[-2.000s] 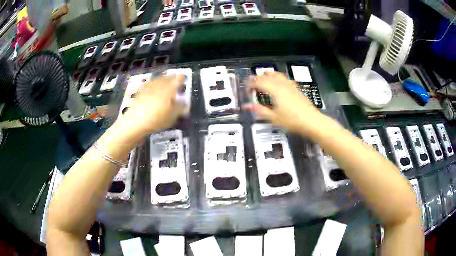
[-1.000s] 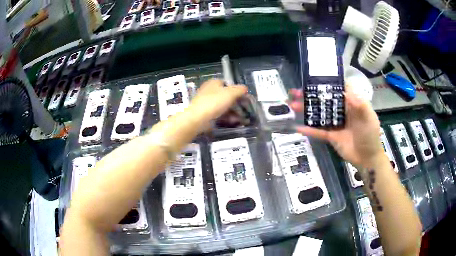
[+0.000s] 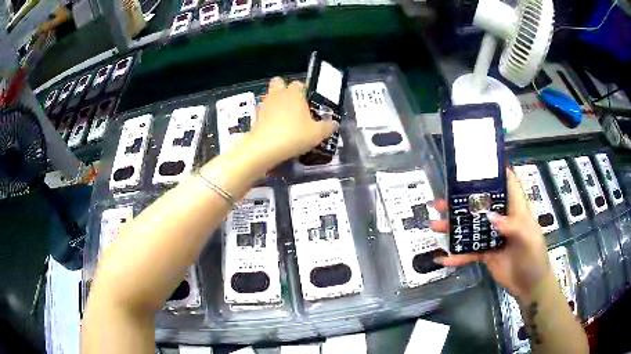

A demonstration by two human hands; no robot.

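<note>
My left hand grips a keypad phone, tilted above the fourth back-row pocket, its lit white screen towards me. My right hand holds a second keypad phone upright over the tray's right edge, screen lit white, thumb on the keys. The clear blister tray holds white phone backs in two rows, each with a dark oval at the near end. A phone back lies in the rear right pocket. My left forearm hides part of the front left.
A white fan and a blue tool stand at the back right. A black fan is at the left edge. White slips lie at the near tray edge. Neighbouring phones lie at right; more trays are behind.
The right-hand phone has moved down and slightly right, with the thumb now on its keys. My left hand has raised a phone from the back row, its lit screen now visible.
</note>
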